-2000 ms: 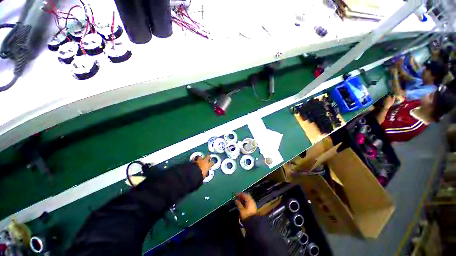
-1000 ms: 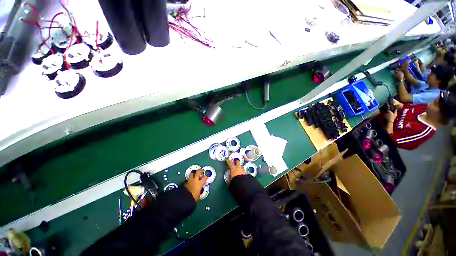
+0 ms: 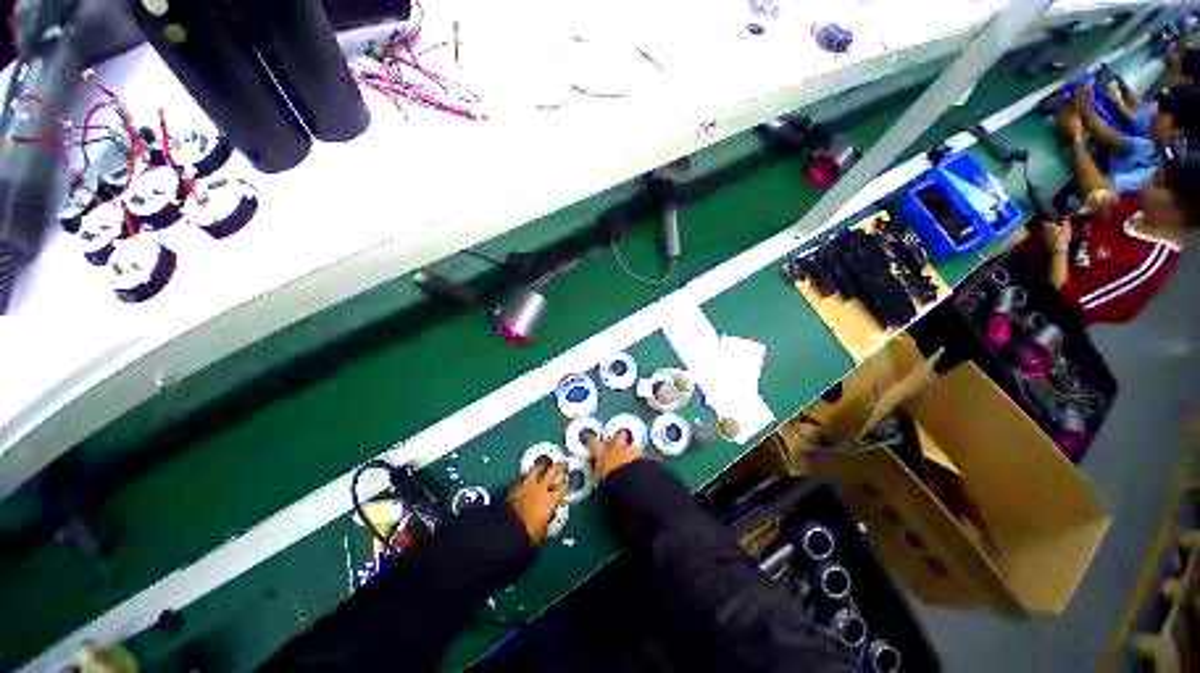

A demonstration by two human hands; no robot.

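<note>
Several white ring parts (image 3: pixel 670 433) lie loose on the green bench (image 3: pixel 803 345) in the middle of the view. My left hand (image 3: pixel 540 497) rests on rings at the left of the group, fingers spread and pointing away from me. My right hand (image 3: pixel 613 455) is beside it, its fingertips on rings near the middle. The fingers cover parts of the rings, so I cannot tell whether either hand grips one. A thicker yellowish ring (image 3: pixel 669 387) lies at the back right of the group.
White paper (image 3: pixel 732 379) lies right of the rings. Beyond are black parts on cardboard (image 3: pixel 866 274) and a blue bin (image 3: pixel 958 204). An open carton (image 3: pixel 1007 493) and a black crate (image 3: pixel 842 579) stand below the bench edge. A grey dryer body (image 3: pixel 520 316) lies behind. People sit at far right.
My right hand has come from beside the bench edge onto the rings. My left hand has moved slightly nearer me, and rings have shifted closer together under both hands. The camera view has shifted.
</note>
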